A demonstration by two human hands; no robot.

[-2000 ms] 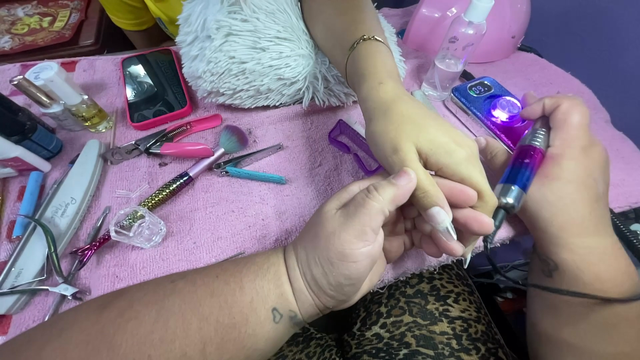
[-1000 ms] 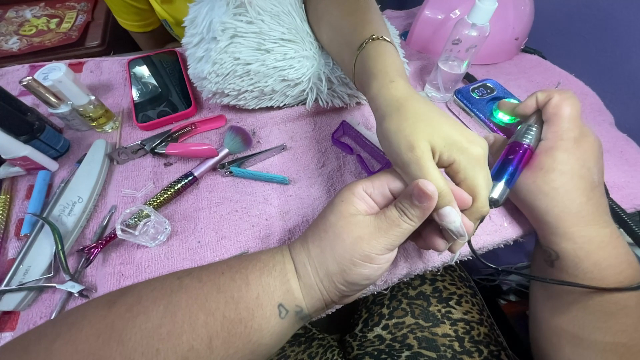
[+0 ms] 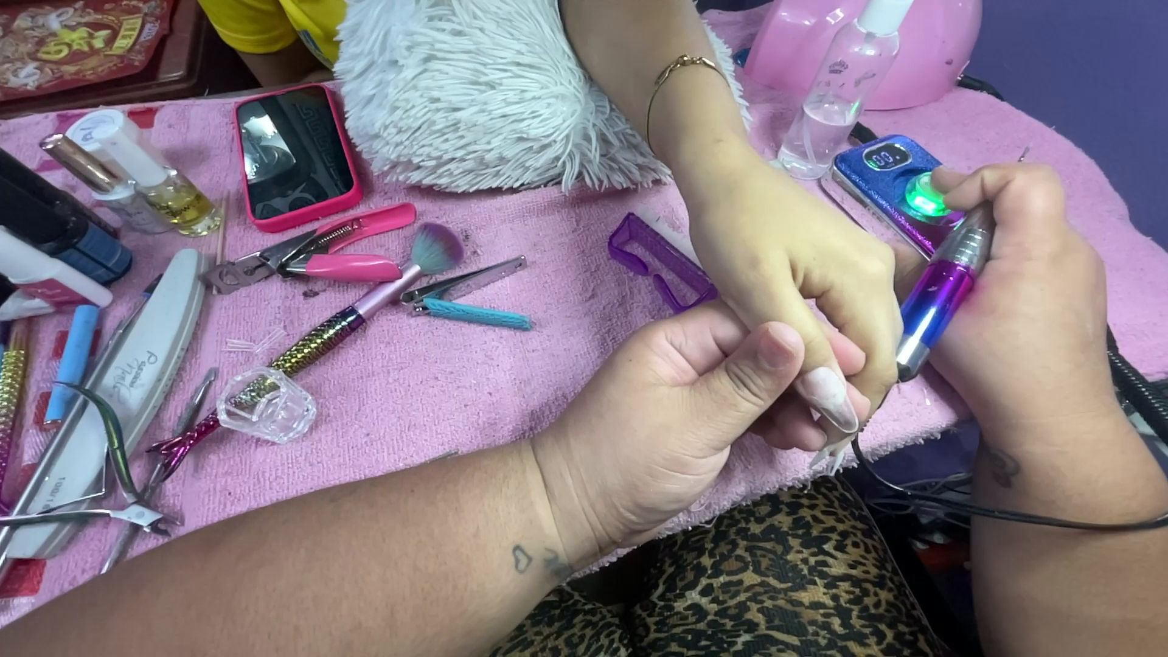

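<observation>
My left hand [image 3: 675, 411] holds the fingers of another person's hand [image 3: 794, 237], my thumb beside a long whitish thumbnail [image 3: 829, 398]. In my right hand [image 3: 1031, 292] is a purple and blue electric nail drill handpiece [image 3: 940, 292], its lower end pointing down beside the person's fingers. My right index finger reaches the green-lit knob [image 3: 926, 194] of the blue drill control unit [image 3: 881, 164], which has a small display. A black cord [image 3: 949, 504] runs from near the handpiece across my right wrist. The drill's bit cannot be made out.
On the pink towel [image 3: 493, 392] lie a pink-cased phone [image 3: 297, 155], pink-handled clippers [image 3: 319, 255], a brush [image 3: 365, 297], a nail clipper [image 3: 470, 297], a nail file [image 3: 137, 383] and a clear cup [image 3: 266, 405]. A fluffy cushion [image 3: 484, 91], spray bottle [image 3: 839, 91] and pink nail lamp [image 3: 912, 46] are farther back.
The handpiece has drawn back from the person's fingers. My right index finger has moved onto the control unit's knob, whose light has turned from violet to green.
</observation>
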